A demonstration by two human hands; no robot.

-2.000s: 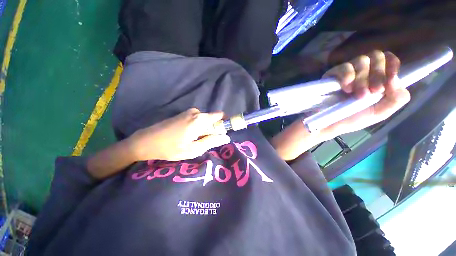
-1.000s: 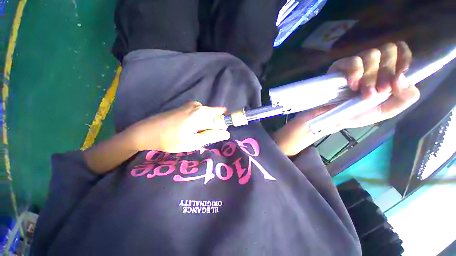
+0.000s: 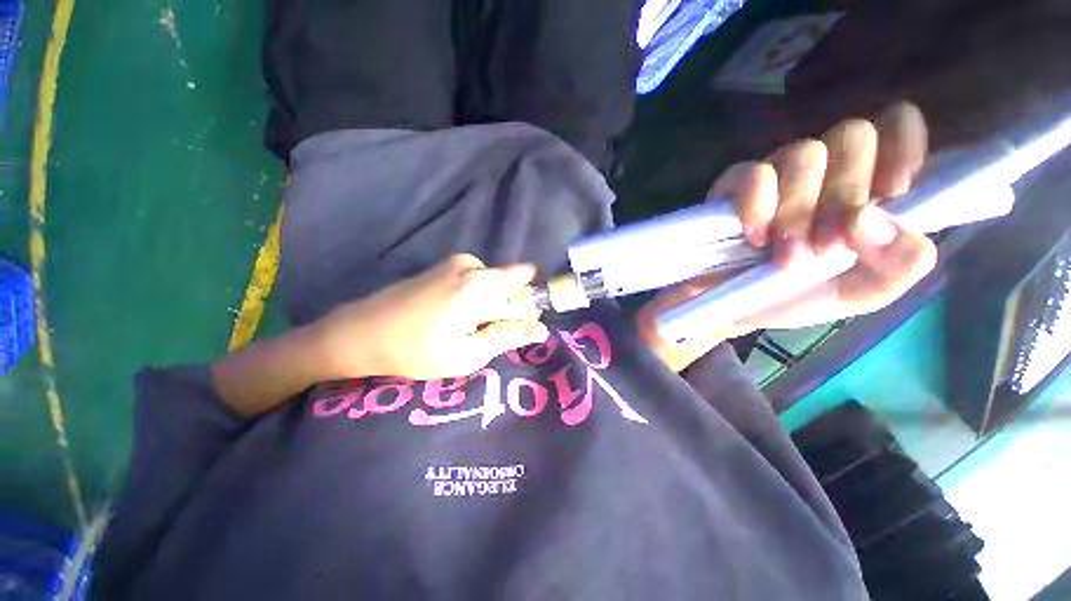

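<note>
My left hand (image 3: 440, 311) grips the slim hand tool, most of its grip hidden by the fingers. A pale gold collar (image 3: 567, 292) shows just past my fingertips. The tool's shiny rod is inside or against the open end of the upper silver metal tube (image 3: 669, 244), with only a short bit visible. My right hand (image 3: 828, 211) is closed around this tube and a lower metal tube (image 3: 752, 294) beside it. The tubes slant up to the right, over my lap. Their far ends overlap, one cut off by the frame edge.
A blue bag-lined basket (image 3: 691, 38) is at the top. A dark-edged parts tray (image 3: 1039, 335) is on the teal bench at right, with a black ridged stack (image 3: 887, 505) below it. Blue crates (image 3: 14, 315) and a yellow line (image 3: 41, 211) are on the green floor at left.
The tubes in my right hand have moved left toward the tool, so much less rod shows between collar and tube. My left hand has stayed nearly still. The view has shifted slightly.
</note>
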